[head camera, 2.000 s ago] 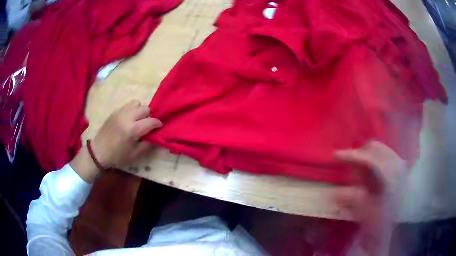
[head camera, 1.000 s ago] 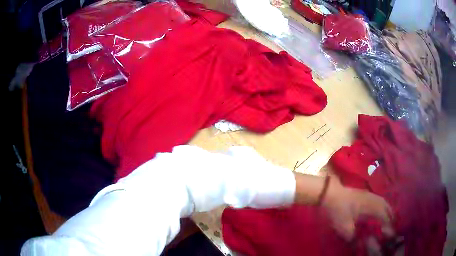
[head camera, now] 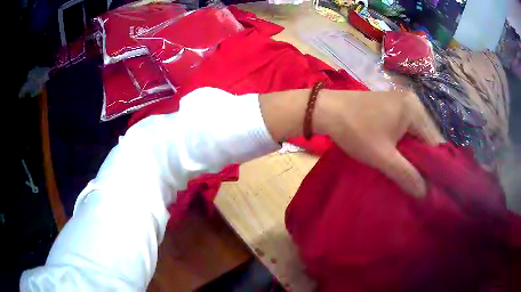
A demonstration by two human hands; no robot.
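A red shirt fills the lower right, bunched and close to the camera. My left hand reaches across from the left and grips its upper part; the thumb lies on the cloth and the other fingertips are hidden behind or in the folds. My right hand is not in view. The shirt's right side is dark and blurred.
Another red garment lies behind my forearm. Packed red shirts in clear bags lie at upper left, another bagged red item at upper right. Beige cloth lies far right. The pale tabletop edge shows below.
The view has swung right since the first frame. Since the second frame, my left hand has come up and nearer the camera with the red shirt, which now covers more of the lower right.
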